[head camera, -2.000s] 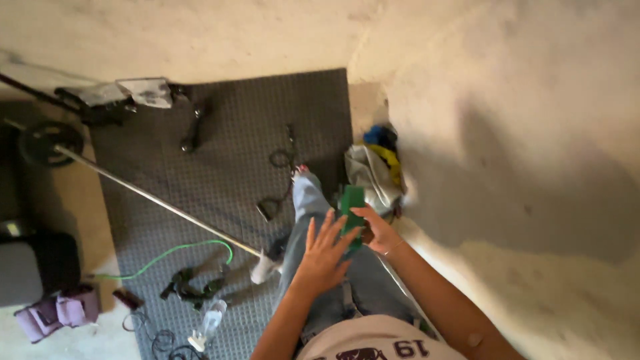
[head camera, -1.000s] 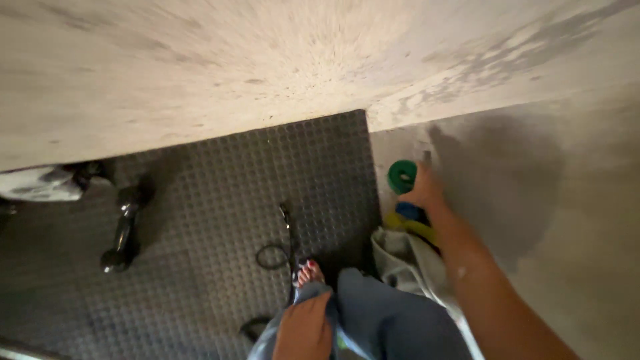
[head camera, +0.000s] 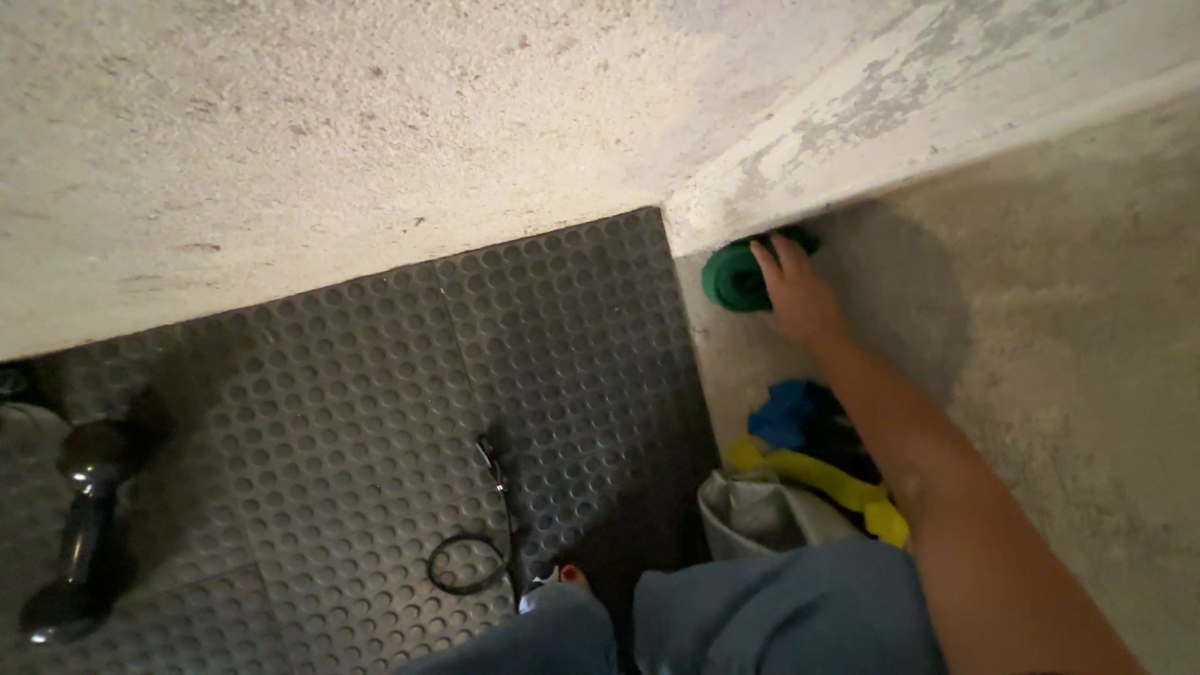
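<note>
My right hand (head camera: 795, 292) reaches to the wall's foot at the upper right, its fingers on a rolled green band (head camera: 738, 278), which sits on the concrete floor just off the mat's corner. The fingertips lie over the roll's right side; whether they grip it cannot be told. Some dark green material shows behind the fingers. My left hand is out of view. Below the right hand lie a blue cloth or band (head camera: 784, 412), a yellow band (head camera: 816, 473) and an open grey bag (head camera: 764, 516), partly behind my knee.
A black studded rubber mat (head camera: 356, 412) covers the floor up to the pale rough wall (head camera: 375, 141). A black dumbbell (head camera: 84, 539) lies at the left. A thin black cable (head camera: 469, 564) with a loop lies near my foot (head camera: 562, 577).
My right hand has moved with the green roll from before my body to the floor by the wall. My left hand has left the view. The view has moved closer to the corner.
</note>
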